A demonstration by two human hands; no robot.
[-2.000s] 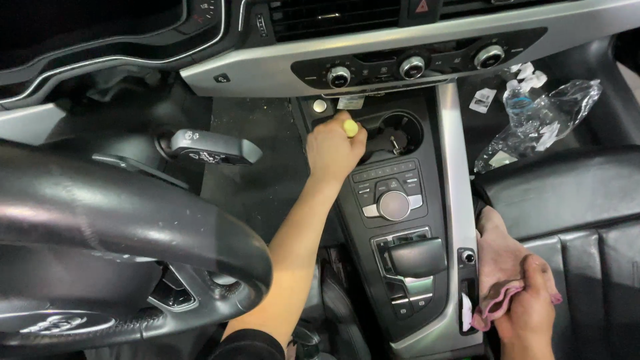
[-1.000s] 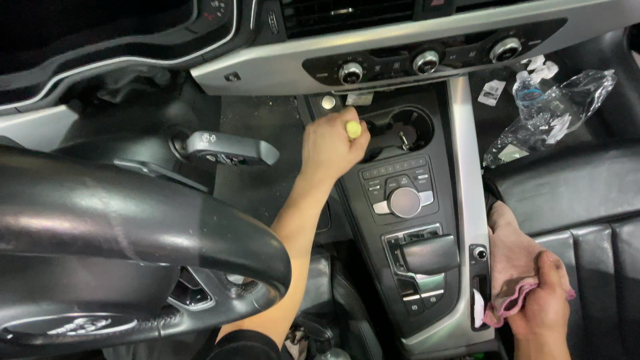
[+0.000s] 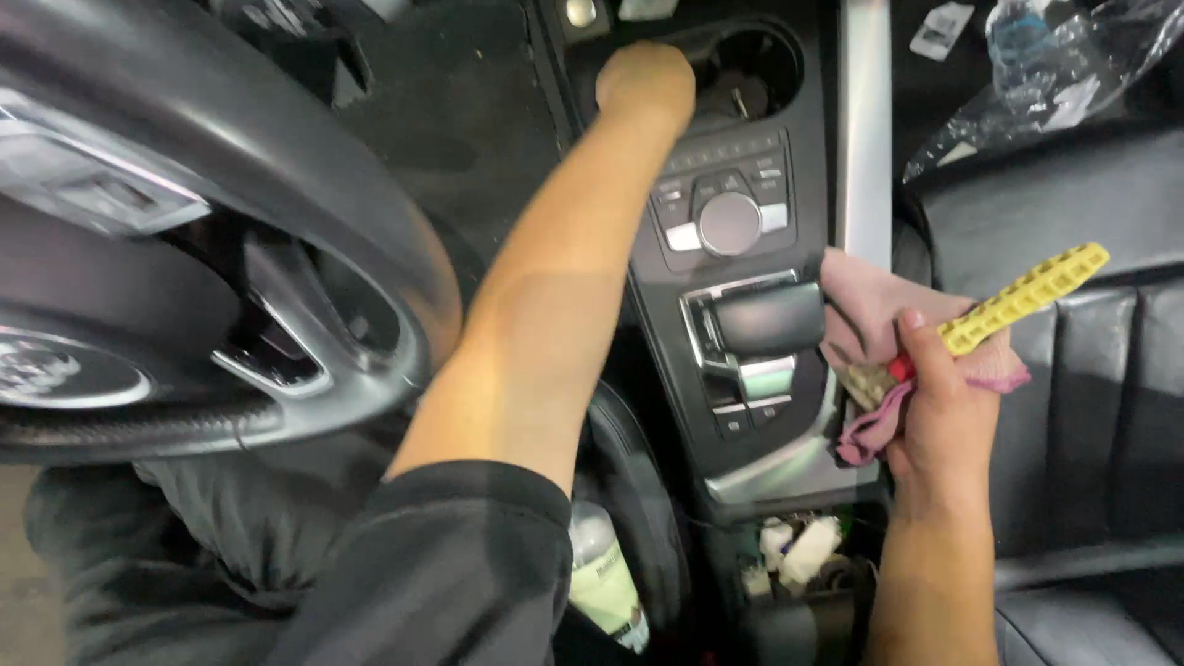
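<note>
My left hand [image 3: 647,91] reaches down into the near side of the cup holder [image 3: 786,69] in the centre console; its fingers are hidden, so whether it holds anything is unclear. Beside the gear selector [image 3: 770,319], my right hand [image 3: 939,398] grips a pink cloth [image 3: 869,301] together with a brush that has a yellow perforated handle [image 3: 1036,291]. The brush's pale bristles point down to the left, past a red collar, and touch the cloth.
The steering wheel [image 3: 370,176] fills the left. An open console bin [image 3: 800,555] holds small items. A bottle [image 3: 601,573] lies beside the driver's seat. Clear plastic wrapping with a bottle [image 3: 1022,55] is at the upper right, near the black passenger seat [image 3: 1073,398].
The yellow-handled tool was in my left hand at the cup holder; it is now in my right hand with the cloth. The view has shifted closer to the console.
</note>
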